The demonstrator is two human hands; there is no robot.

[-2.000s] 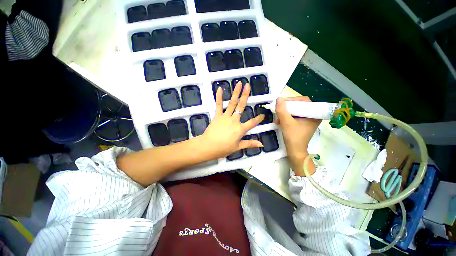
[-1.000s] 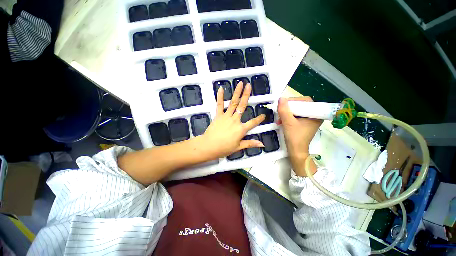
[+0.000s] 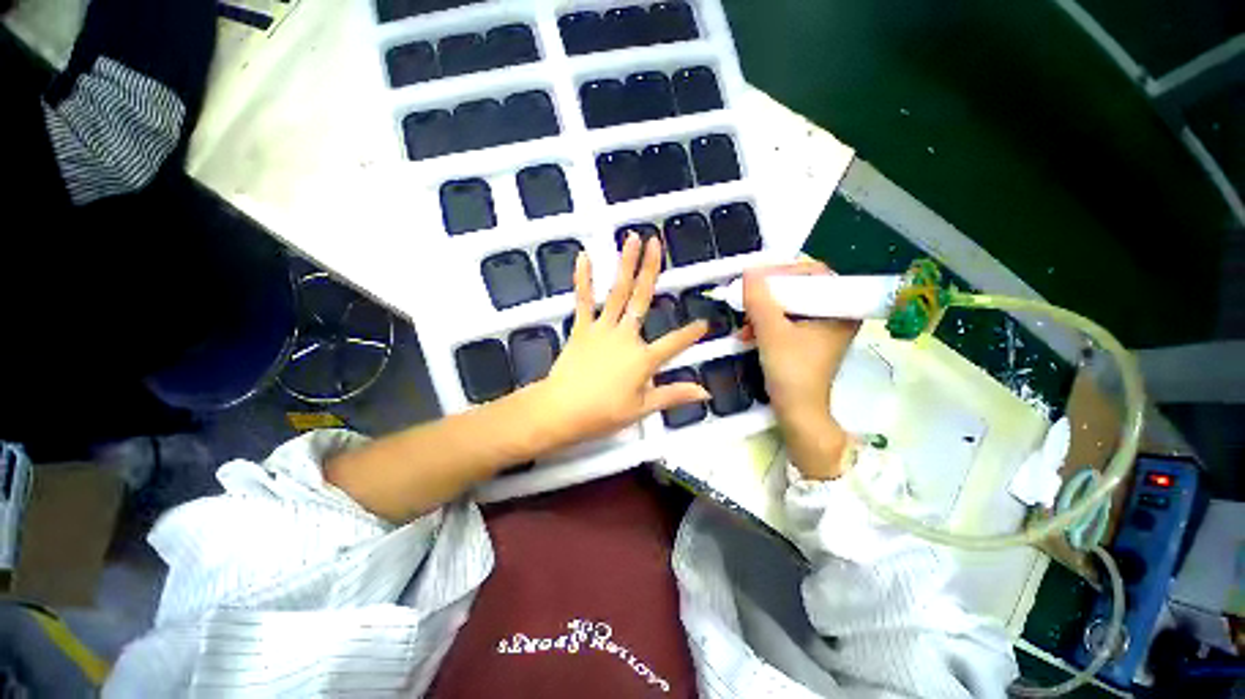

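A white tray (image 3: 580,178) holds glossy black housings (image 3: 665,171), mostly in rows of three. My left hand (image 3: 608,358) is bare and lies spread over the tray and some housings; nothing shows gripped in it. My right hand (image 3: 803,358) holds a white dispensing syringe (image 3: 840,295) like a pen. Its narrow tip is at a housing (image 3: 705,311) near the tray's right edge; whether it touches is unclear. A green and orange-yellow cap (image 3: 918,299) closes the syringe's rear, with a translucent yellowish hose (image 3: 1126,396) looping from it.
The cream bench top (image 3: 280,171) lies beside a dark green surface (image 3: 942,123). At right are teal scissors (image 3: 1081,511), a crumpled white tissue (image 3: 1042,467) and a blue box (image 3: 1144,574) with a red light. A person's striped sleeve (image 3: 120,126) and a stool (image 3: 335,335) are at left.
The camera view has shifted. The tray sits further right and slightly lower in the picture. The syringe tip now points at a housing further left relative to the tray's edge. Both hands keep their grip and pose.
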